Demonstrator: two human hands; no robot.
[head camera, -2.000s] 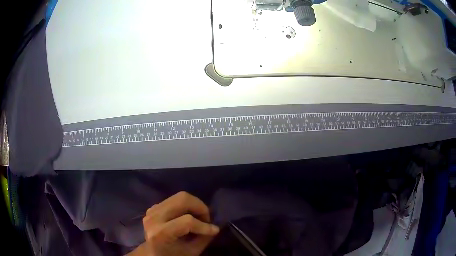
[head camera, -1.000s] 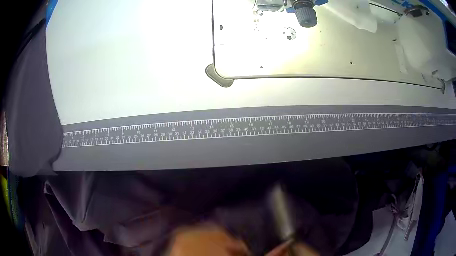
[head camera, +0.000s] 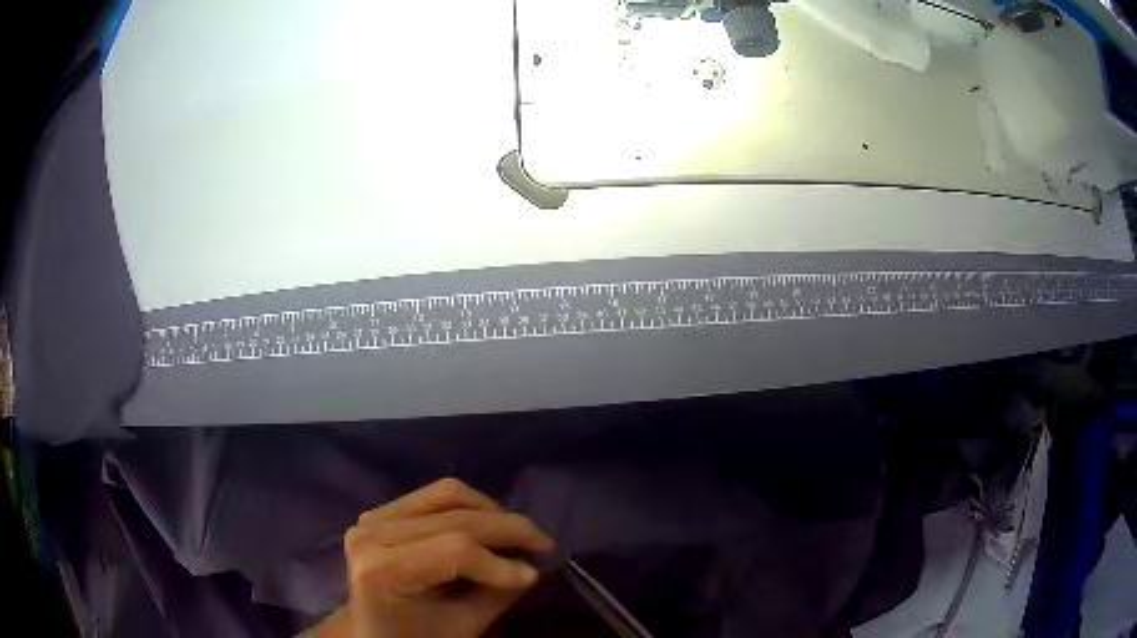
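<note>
Dark purplish-grey cloth (head camera: 623, 499) lies in folds below the table's front edge, in my lap. My left hand (head camera: 443, 561) is over it at the bottom centre, thumb and fingers pinched together on the cloth. Whether a thread is also in the pinch cannot be seen. A slim metal tool (head camera: 601, 596), snips or tweezers, comes up from the bottom edge, its tip just right of my left fingertips. My right hand is not in view; the picture's edge cuts off the tool's lower end.
The white sewing table (head camera: 312, 162) has a grey ruler-marked front edge (head camera: 499, 361). The machine bed (head camera: 748, 137) and a dark knob (head camera: 751, 28) are at the upper right. More dark cloth (head camera: 75, 274) hangs over the table's left end. A white bag-like thing (head camera: 954, 561) is at the lower right.
A second ago both hands were blurred low in the picture, with the tool raised further right. Now my left hand is higher and further left, the tool is lower beside its fingertips, and my right hand has left view.
</note>
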